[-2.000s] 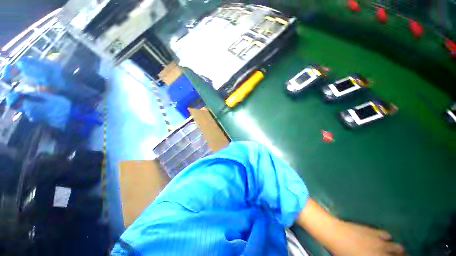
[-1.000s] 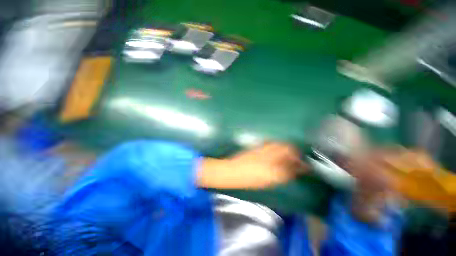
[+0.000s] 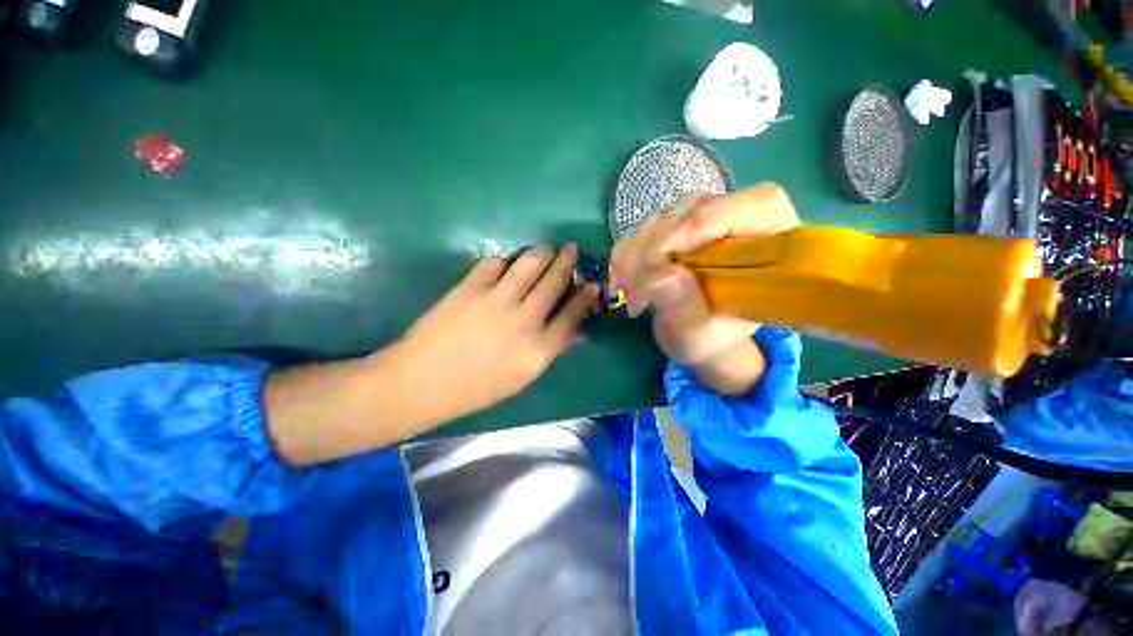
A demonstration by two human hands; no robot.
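My right hand (image 3: 706,255) grips a thick yellow-orange soldering iron (image 3: 870,288), its handle pointing right. The iron's tip is hidden behind my fingers. My left hand (image 3: 491,329) lies on the green bench (image 3: 373,149) with its fingertips on a small dark unit (image 3: 590,276), mostly covered. A bit of orange-gold, likely its flex cable (image 3: 614,299), shows between the two hands. A grey mesh-like disc (image 3: 665,186) lies just behind my right hand.
A white round dish (image 3: 736,93) stands behind the disc. A second mesh disc (image 3: 876,143) and a white scrap (image 3: 928,102) lie right, beside stacked black trays (image 3: 994,162). A red scrap (image 3: 160,154) and display units (image 3: 162,31) are at left. A black cord (image 3: 982,441) runs at right.
The view has swung right and down. My left hand now rests on the small dark unit, and my right hand with the iron is close beside it. The display units have shifted to the upper left.
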